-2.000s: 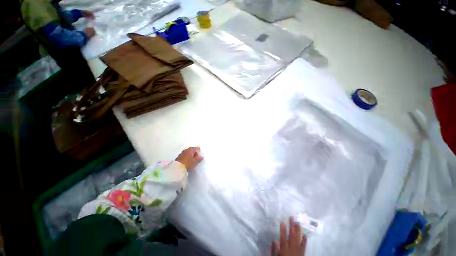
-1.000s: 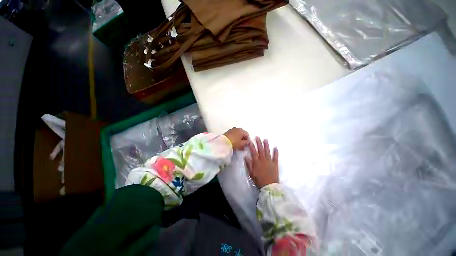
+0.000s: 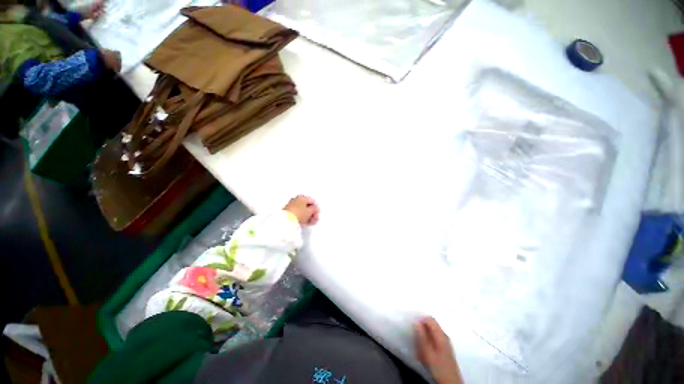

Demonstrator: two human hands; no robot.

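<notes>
A clear, crinkled plastic bag (image 3: 536, 172) lies flat on the large white base sheet (image 3: 630, 112), right of centre. A flat grey shape shows through its upper part. My left hand (image 3: 302, 210) is at the table edge left of the bag, fingers curled; whether it pinches any film is unclear. My right hand (image 3: 436, 349) is blurred at the near edge of the sheet, cut off by the picture's bottom; its grip cannot be made out.
Folded brown handbags (image 3: 247, 112) are piled at the left table edge, straps hanging over. Flat clear bags (image 3: 367, 34) lie beyond. A green crate (image 3: 169, 259) with clear bags stands below. Blue tape roll (image 3: 584, 55) and blue dispenser (image 3: 652, 251) are at right. Another person's hand (image 3: 111, 60) shows upper left.
The view has swung back right and the hands are now apart. My right hand has moved right, away from my left hand, to the near table edge. The bag now lies fully in view.
</notes>
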